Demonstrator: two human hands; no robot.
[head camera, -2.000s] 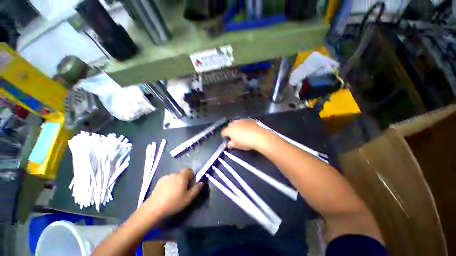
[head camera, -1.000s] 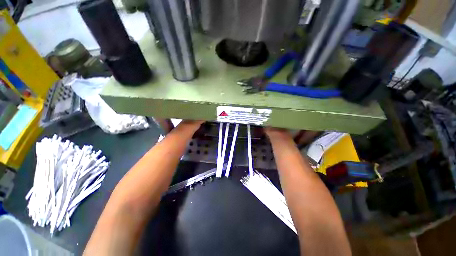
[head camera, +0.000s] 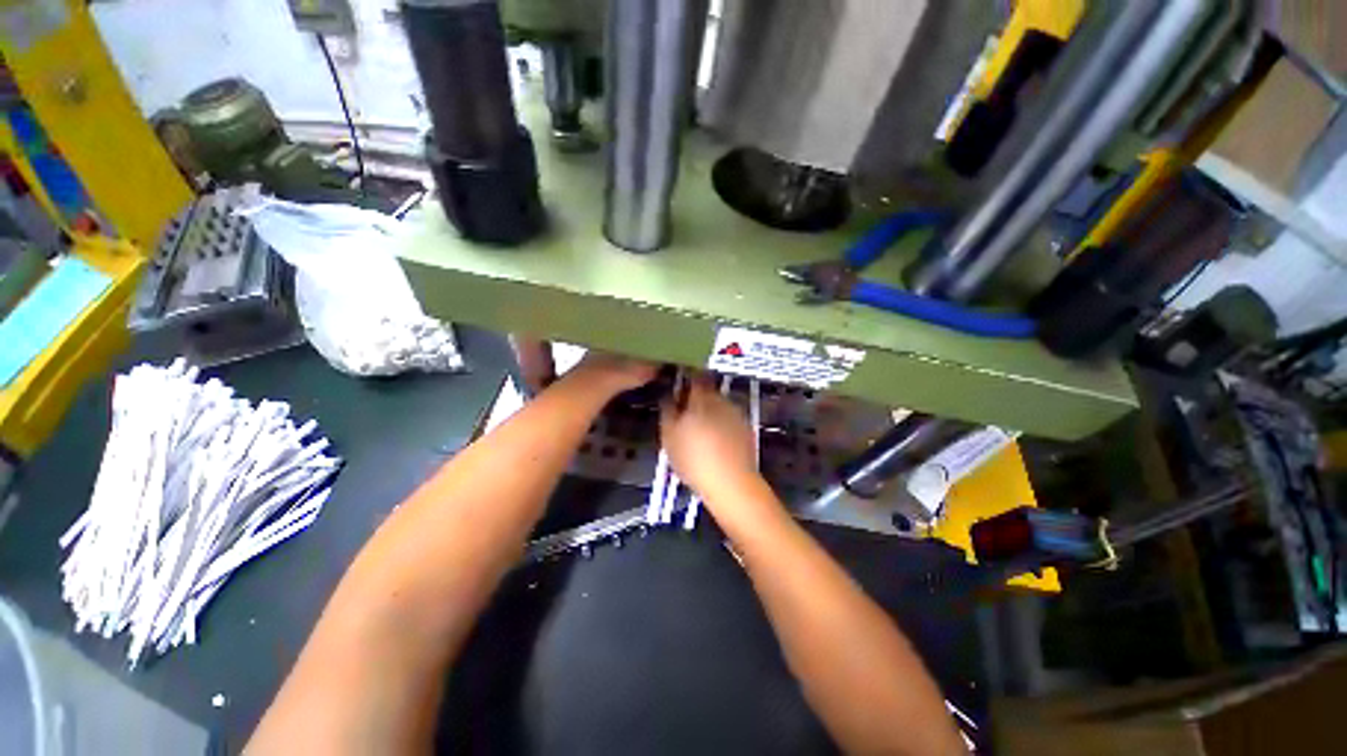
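My left hand (head camera: 625, 375) reaches under the front edge of the pale-green upper platen (head camera: 591, 303); its fingertips are in shadow. My right hand (head camera: 706, 428) is beside it at the lower mould, with its fingertips hidden under the platen edge. Several white leads (head camera: 660, 490) hang out of the mould toward me, beside and partly behind my right hand. What either hand grips cannot be seen. The mould base plate (head camera: 798, 443) with holes shows below the platen. A narrow silver bar (head camera: 588, 532) lies on the black table top in front of the mould.
A large bundle of white leads (head camera: 192, 510) lies at left, with a clear bag of small white parts (head camera: 377, 318) behind it. Blue-handled nippers (head camera: 931, 303) lie on the platen between the chrome columns (head camera: 643, 133). A white tub (head camera: 59, 694) is lower left.
Both hands went from the table to the mould. Since the last earlier frame, my right hand has moved left, close to my left hand. The view has shifted.
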